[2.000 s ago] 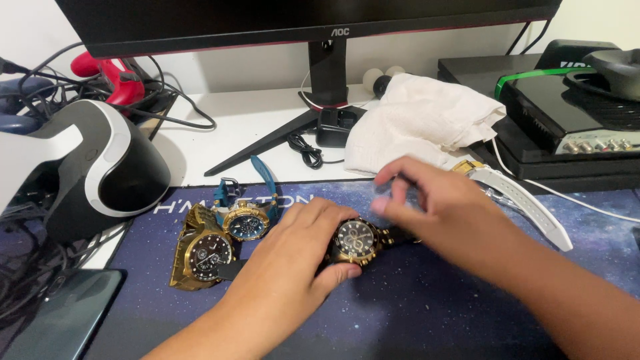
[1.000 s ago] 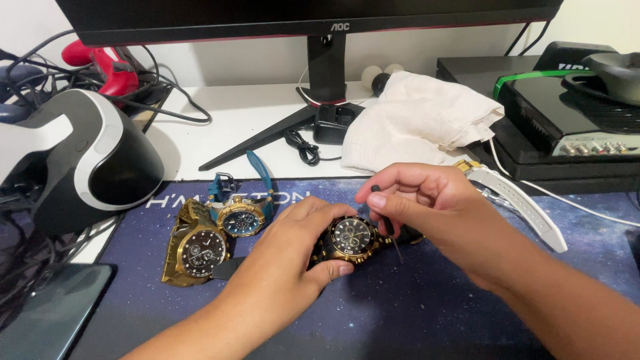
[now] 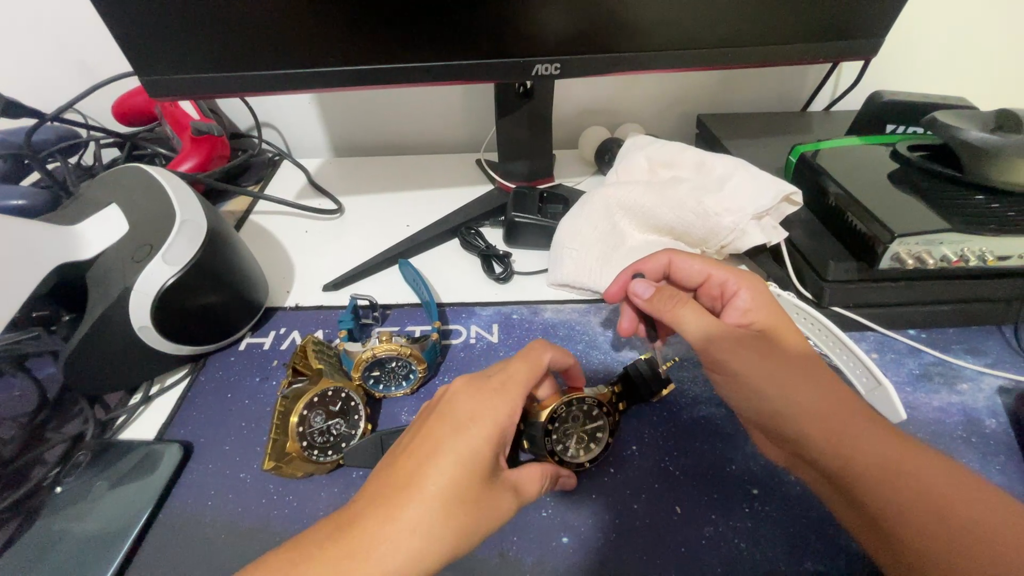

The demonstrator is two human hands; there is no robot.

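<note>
My left hand (image 3: 472,448) grips the case of a black and gold wristwatch (image 3: 578,430) on the dark mat, fingers above it and thumb below. Between the thumb and fingers of my right hand (image 3: 688,312) is a small dark screwdriver-like tool (image 3: 649,324); its thin tip points down at the gold-trimmed end of the black strap (image 3: 644,378). Left of my left hand lie a gold wristwatch with a black dial (image 3: 330,422) and a blue-strapped wristwatch with a gold bezel (image 3: 390,373). Behind my right wrist, a white watch strap (image 3: 848,356) is partly hidden.
A monitor stand (image 3: 524,136) rises behind, with a black power adapter (image 3: 532,218) and white cloth (image 3: 668,212) near it. A headset (image 3: 160,264), red game controller (image 3: 188,136) and phone (image 3: 104,504) are at left. Black electronic boxes (image 3: 944,232) are stacked at right.
My right hand has brought the small tool to the far end of the watch's strap. My left hand still holds the watch case.
</note>
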